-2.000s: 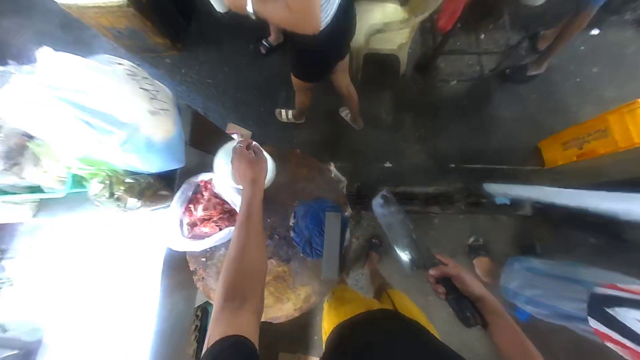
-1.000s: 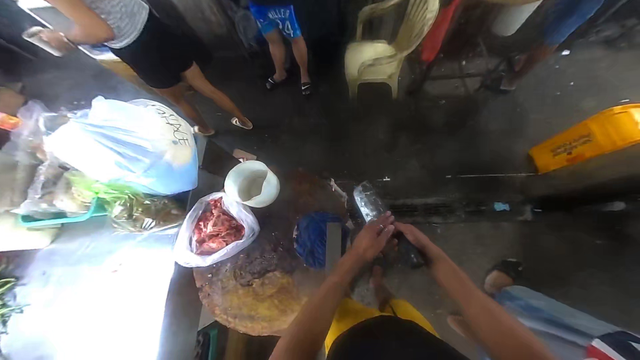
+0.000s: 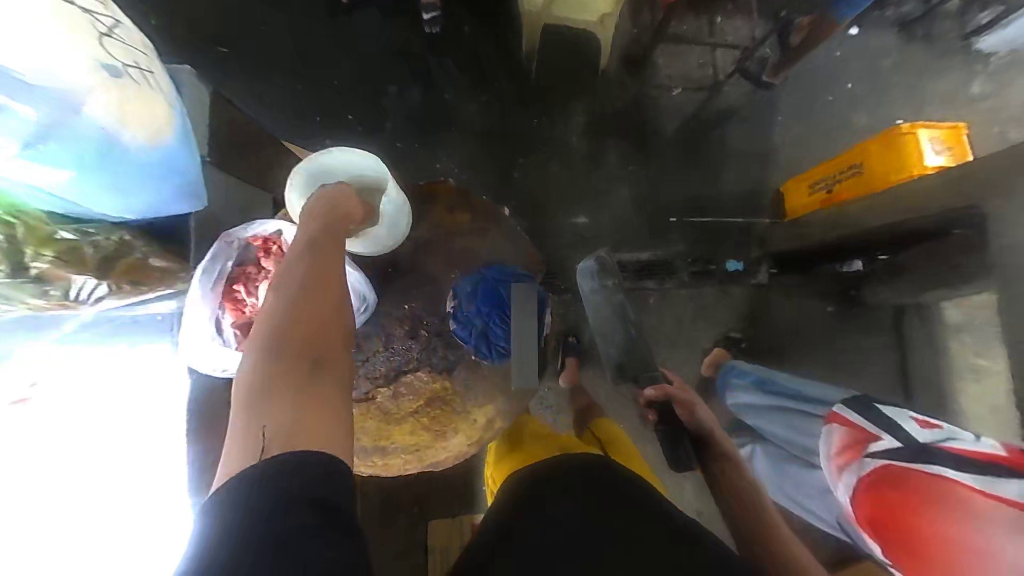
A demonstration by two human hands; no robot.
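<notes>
My left hand (image 3: 340,206) reaches into a white plastic tub (image 3: 396,216) at the far left edge of a round wooden chopping block (image 3: 432,416); its fingers are hidden inside. Under and beside my left forearm is a plastic bag (image 3: 204,320) of cut raw red meat (image 3: 250,276). In my right hand (image 3: 680,408) is the black handle of a large knife or cleaver (image 3: 610,308), its broad blade pointing away from me, right of the block. A blue plastic bag (image 3: 484,312) lies on the block's right side, beside a flat grey bar (image 3: 525,336).
A large filled plastic bag (image 3: 96,112) and leafy greens (image 3: 24,232) are at the left, by a brightly lit table (image 3: 88,416). A person in jeans (image 3: 788,400) is close on my right. A yellow crate (image 3: 876,168) stands farther right, and a plastic chair (image 3: 572,24) ahead.
My hands were together at the blade one second ago; now they are apart, the left inside the white tub. The person in dark shorts at the upper left has gone out of view.
</notes>
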